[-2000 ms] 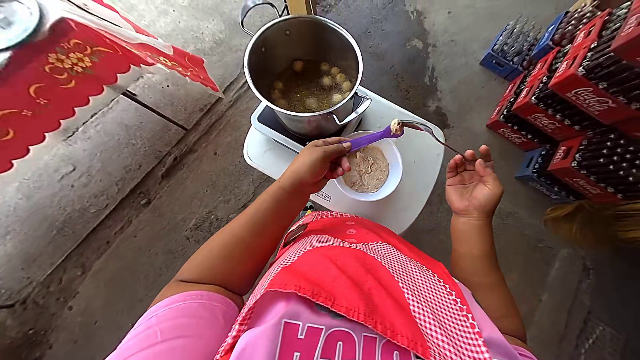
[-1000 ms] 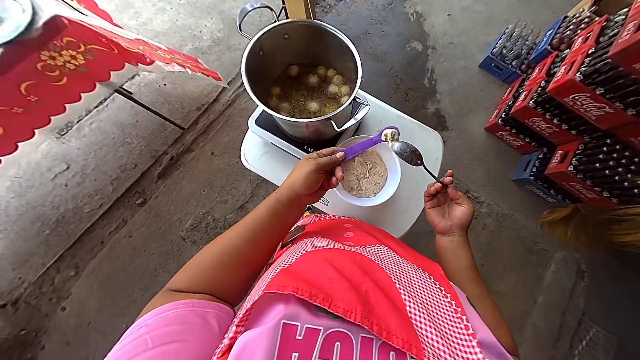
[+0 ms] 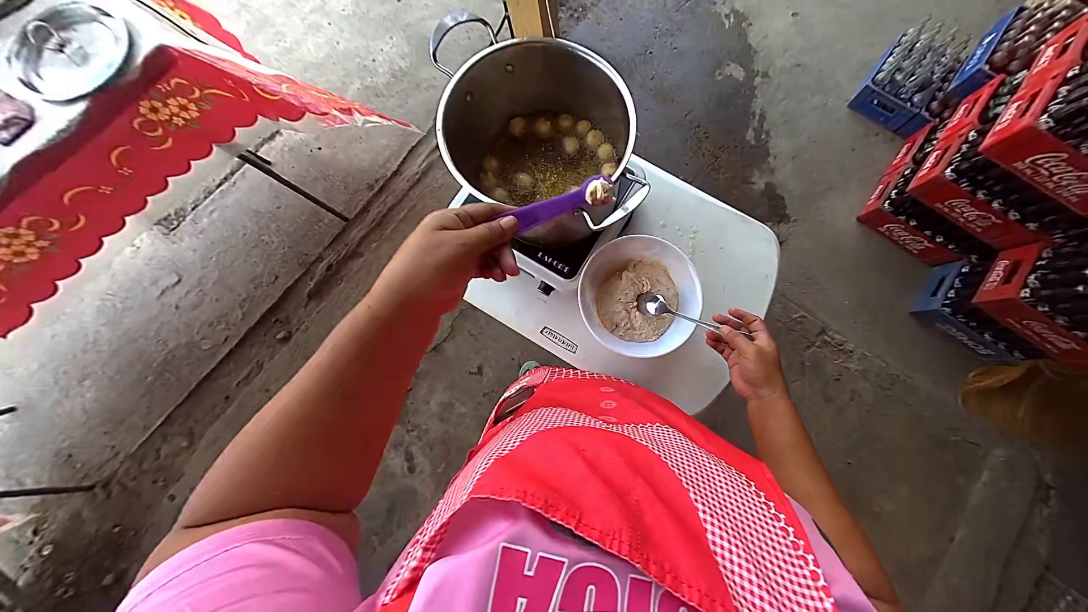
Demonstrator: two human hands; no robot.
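Note:
My left hand (image 3: 472, 251) holds a purple measuring spoon (image 3: 548, 210) with a lump of pale paste in its tip, over the near rim of a steel pot (image 3: 484, 93). Several round balls (image 3: 571, 145) float in the pot's liquid, which has specks in it. My right hand (image 3: 746, 348) grips the handle of a metal spoon (image 3: 654, 306), whose bowl rests in pale, coarse paste (image 3: 625, 293) inside a white bowl (image 3: 692, 293). Under the pot is a portable cooker (image 3: 554, 257).
The cooker and bowl stand on a small white table (image 3: 739, 246). Stacked red crates of bottles (image 3: 973, 208) and blue crates (image 3: 888, 98) are at the right. A red patterned tablecloth (image 3: 183, 127) hangs at the left, near a metal lid (image 3: 68, 51). Brown hair or fur (image 3: 1024, 395) shows at the right edge.
The metal spoon has gone from beside the purple spoon's tip down into the bowl of paste. My left hand has moved the purple spoon up and toward the pot.

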